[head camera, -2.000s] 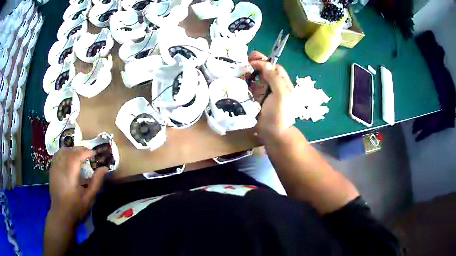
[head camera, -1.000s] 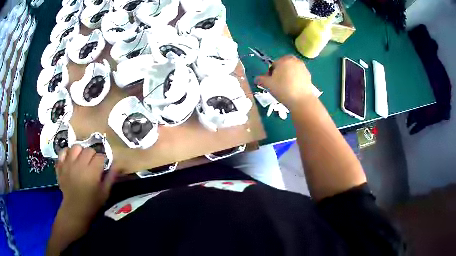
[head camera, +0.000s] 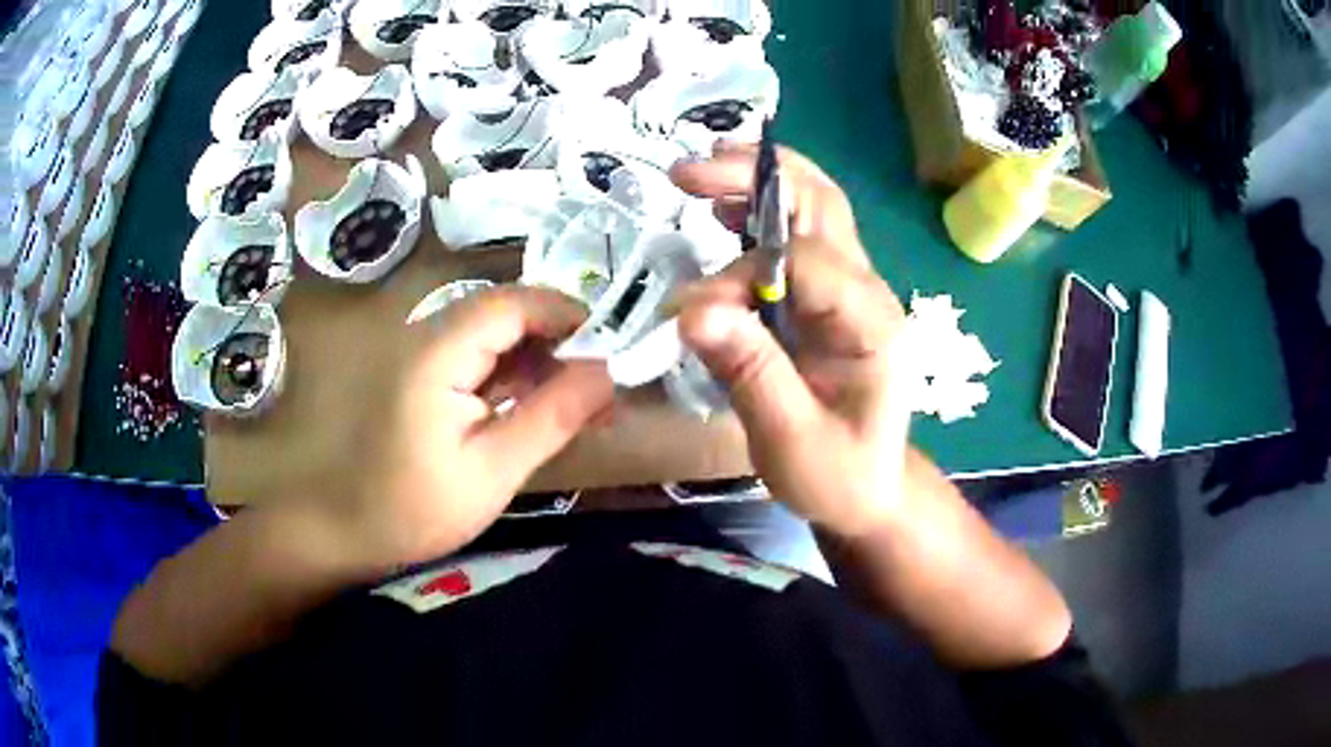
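Note:
My left hand (head camera: 467, 416) holds a white camera housing (head camera: 637, 314) by its left side, raised above the cardboard in front of me. The housing is tilted, with a dark slot or opening showing. My right hand (head camera: 818, 329) is at the housing's right side and also holds the long-nose pliers (head camera: 768, 219), jaws pointing up and away. Whether the right fingers also pinch a small part is hidden. Many white housings with round black LED boards, such as one at the left (head camera: 365, 231), stand in rows behind.
Brown cardboard (head camera: 314, 453) lies under the housings. Small white parts (head camera: 949, 358) lie right of my right hand. Further right are a phone (head camera: 1080, 362) and a white strip (head camera: 1150, 372). A parts box (head camera: 923, 102) and yellow bottle (head camera: 1000, 207) are upper right. Dark red wired parts (head camera: 151, 350) lie left.
My left hand has lifted from the lower-left housing position to the centre with a housing. My right hand has come back left from the small white parts, pliers now upright. The view has shifted.

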